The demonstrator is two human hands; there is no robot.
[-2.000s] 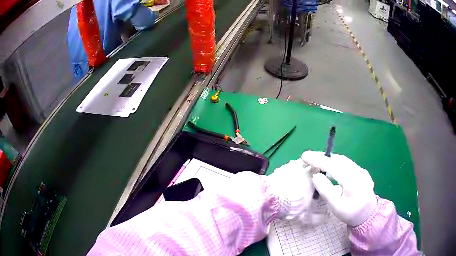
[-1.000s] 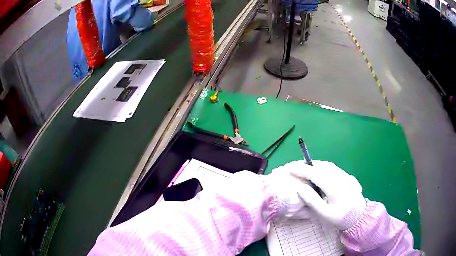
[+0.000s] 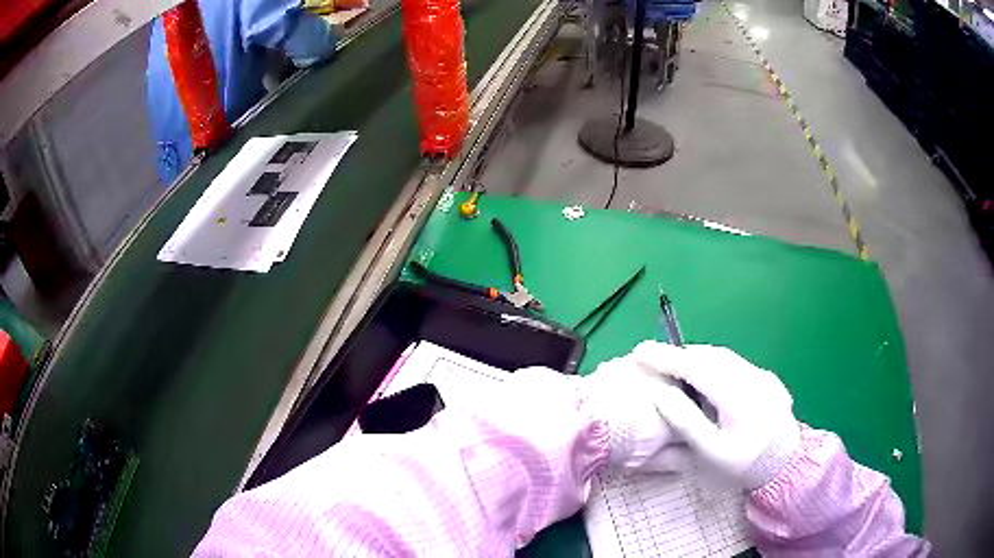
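Note:
My right hand (image 3: 732, 409), in a white glove, holds a dark pen (image 3: 670, 318) whose end points up and away. My left hand (image 3: 632, 414), also gloved, lies against the right hand; its fingers are mostly hidden, so I cannot tell if it holds anything. The record sheet (image 3: 659, 518), white with a printed grid, lies under and below both hands on the green mat (image 3: 807, 316). Its upper part is covered by the hands.
Left of the sheet is a black tray (image 3: 469, 325) with gridded paper and a black phone (image 3: 401, 410). Tweezers (image 3: 610, 302) and side cutters (image 3: 517, 286) lie beyond. The belt (image 3: 218, 360) carries a picture sheet (image 3: 256, 207) and circuit board (image 3: 93, 496). Across it is a person's blue sleeve (image 3: 289, 33).
The pen has tilted from leaning right to leaning left, and my right hand has moved slightly left and down against my left. The picture sheet on the belt has shifted slightly nearer.

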